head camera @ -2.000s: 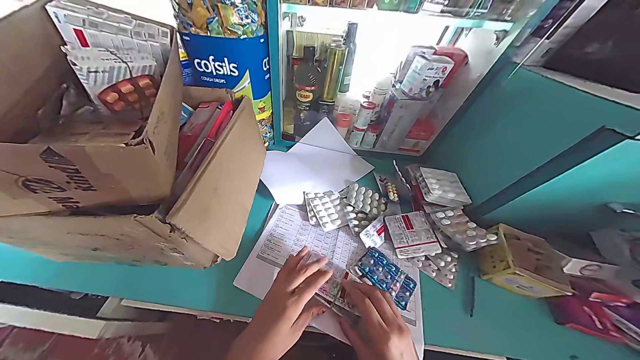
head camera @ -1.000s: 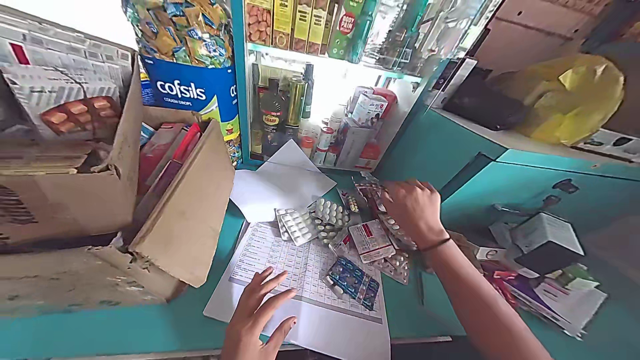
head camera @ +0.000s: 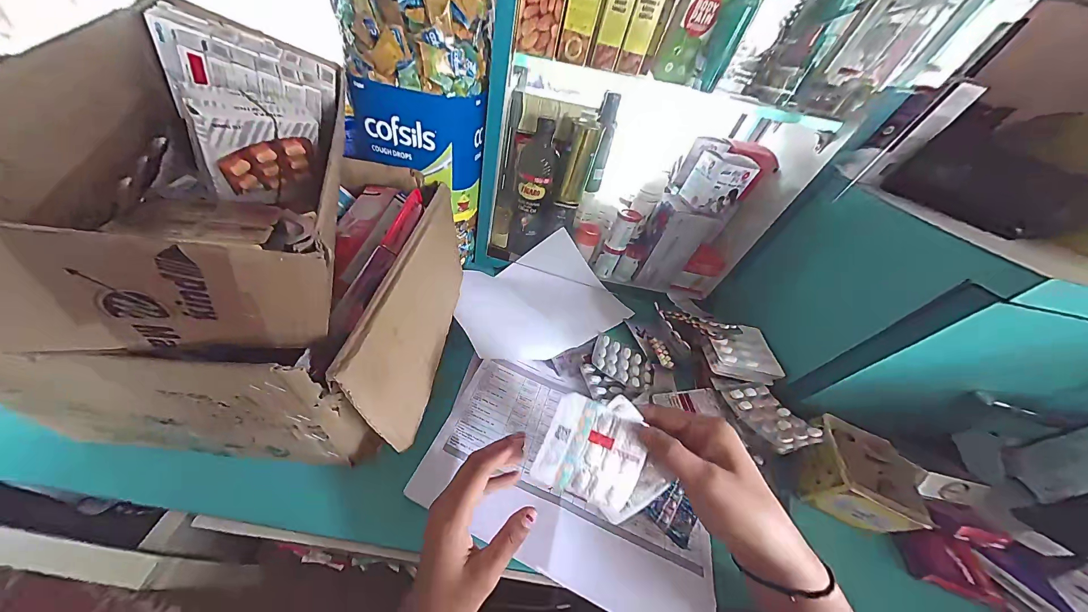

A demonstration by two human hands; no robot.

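My right hand (head camera: pixel 710 467), with a black band at the wrist, grips white blister packs of tablets (head camera: pixel 595 450) by their upper right edge, above a printed sheet of paper (head camera: pixel 501 408). To their left is my left hand (head camera: pixel 476 510), empty, with thumb and fingers apart. A blue blister pack (head camera: pixel 674 514) lies partly hidden below the held packs. Behind them, a silver blister strip with white tablets (head camera: pixel 622 361) rests near a blank white sheet (head camera: pixel 544 302). More strips (head camera: pixel 769 416) lie right of the sheet, beside a stack of blister packs (head camera: pixel 744 353).
Open cardboard boxes (head camera: pixel 399 340) holding medicine packs fill the left side. A Cofsils cough drops jar (head camera: pixel 416 136) stands behind them. A lit glass cabinet (head camera: pixel 552 68) holds bottles and cartons. At right are a small yellow carton (head camera: pixel 867 501) and assorted packets (head camera: pixel 943 552) on the teal counter.
My right hand has come back from the strips at the right and now holds white blister packs over the printed sheet. My left hand remains empty, fingers apart.
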